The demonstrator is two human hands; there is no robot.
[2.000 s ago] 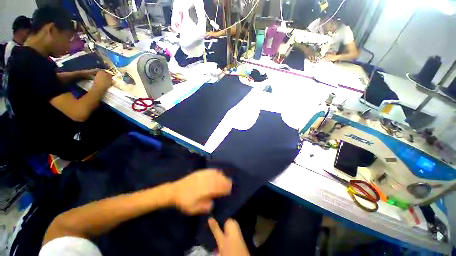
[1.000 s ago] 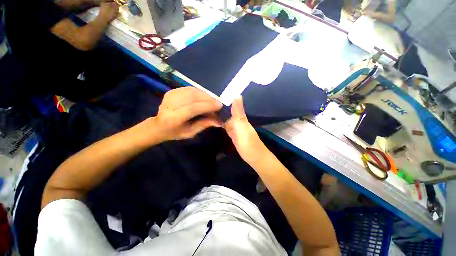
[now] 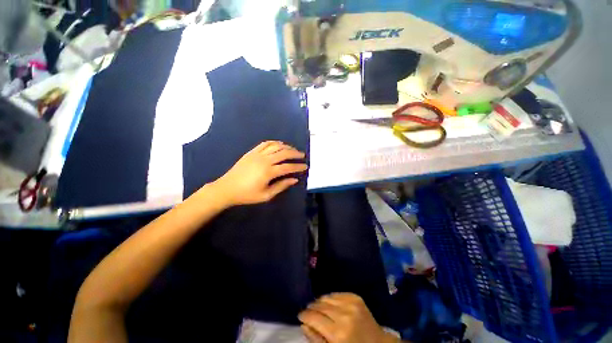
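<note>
A dark navy panel [image 3: 248, 110] lies on the white table, its right edge running up to the needle area of the sewing machine [image 3: 402, 33], and hangs over the front edge towards my lap. My left hand [image 3: 264, 173] lies on the panel near the table's front edge, fingers slightly spread, pressing flat. My right hand [image 3: 342, 319] is low at the bottom of the view, closed on the panel's lower edge; its fingertips are partly hidden. The presser foot is too blurred to make out.
Another navy panel [image 3: 124, 107] lies at left. Shears [image 3: 419, 125] with red and yellow handles, a black flat item [image 3: 380, 79], a green item [image 3: 474, 108] and a white-and-red box [image 3: 504, 118] lie right of the needle. Red-handled scissors [image 3: 28, 191] are far left. A blue basket [image 3: 478, 244] stands right, white cloth inside.
The view has turned right and closer to the machine. My hands were together at the table edge; now my left lies flat on the panel and my right is lower, towards my lap.
</note>
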